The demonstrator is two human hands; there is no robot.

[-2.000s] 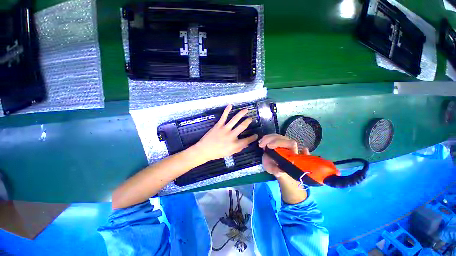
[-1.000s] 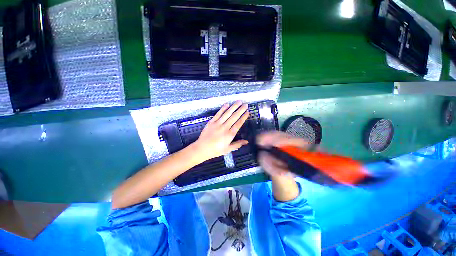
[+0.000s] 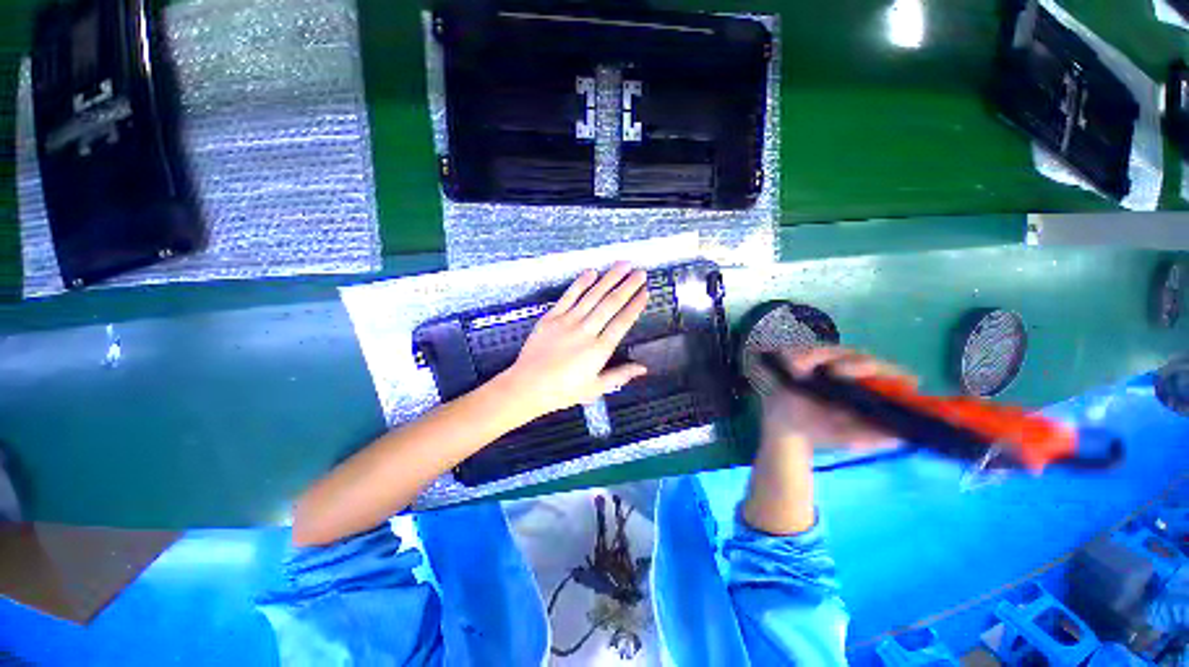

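Note:
A glossy black housing [image 3: 672, 371] lies slightly tilted on a silvery-white protective sheet [image 3: 381, 341] at the bench edge nearest my body. My left hand [image 3: 574, 345] rests flat on the housing, fingers spread a little and pointing away from me, holding nothing. My right hand [image 3: 828, 397] is blurred and grips an orange-red and black electric screwdriver [image 3: 971, 420]. The driver's black nose points left, over the near round screw dish [image 3: 786, 326] just right of the housing. Whether a screw is on the tip cannot be told.
The green belt [image 3: 887, 170] behind carries more black housings on sheets, one straight ahead [image 3: 522, 111], one at left [image 3: 117, 170], one at far right [image 3: 1072, 98]. Another round dish [image 3: 991, 352] stands further right on the bench. Blue stools [image 3: 1043, 625] are at the lower right.
My right hand has moved the driver right, from the housing to over the near dish. My left hand's fingers have drawn together slightly and still rest on the housing. The belt's housings have shifted right.

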